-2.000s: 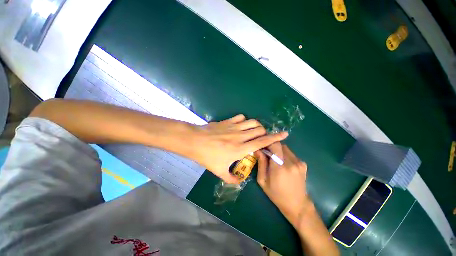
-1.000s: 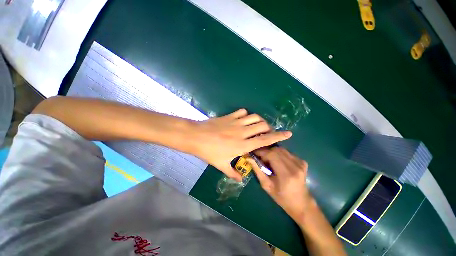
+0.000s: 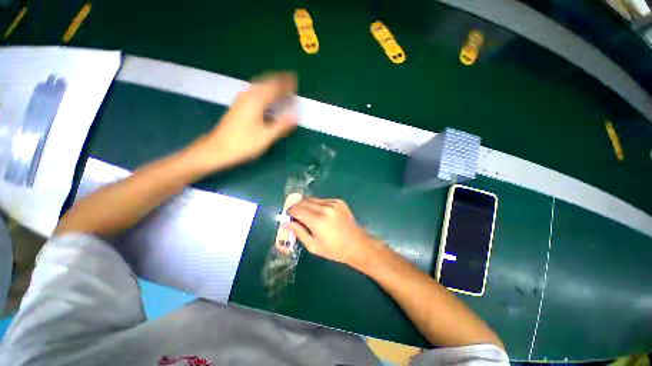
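Note:
A pale pink-beige fixture [image 3: 284, 239] lies on the dark-green bench, with dark spots at its near end and clear crinkled tape [image 3: 276, 275] beyond both ends. My right hand [image 3: 327, 227] is over its right side, fingers closed on a small white strip [image 3: 284, 219] that crosses the fixture. My left hand [image 3: 259, 118] is raised and motion-blurred at the whitish rail. Something greyish shows between its thumb and fingers, but I cannot tell what it is or whether it is held.
Yellow parts lie spaced along the green belt, one [image 3: 306, 32] beyond my left hand. A grey striped block [image 3: 457, 156] stands by the rail above a smartphone [image 3: 467, 239]. A lined sheet [image 3: 193, 239] lies under my left forearm. White paper [image 3: 71, 71] with silver-grey strips is far left.
My left hand has moved from the fixture area up to the rail. The yellow part under my hands is gone from there and the pale fixture shows. The view has turned, showing more belt.

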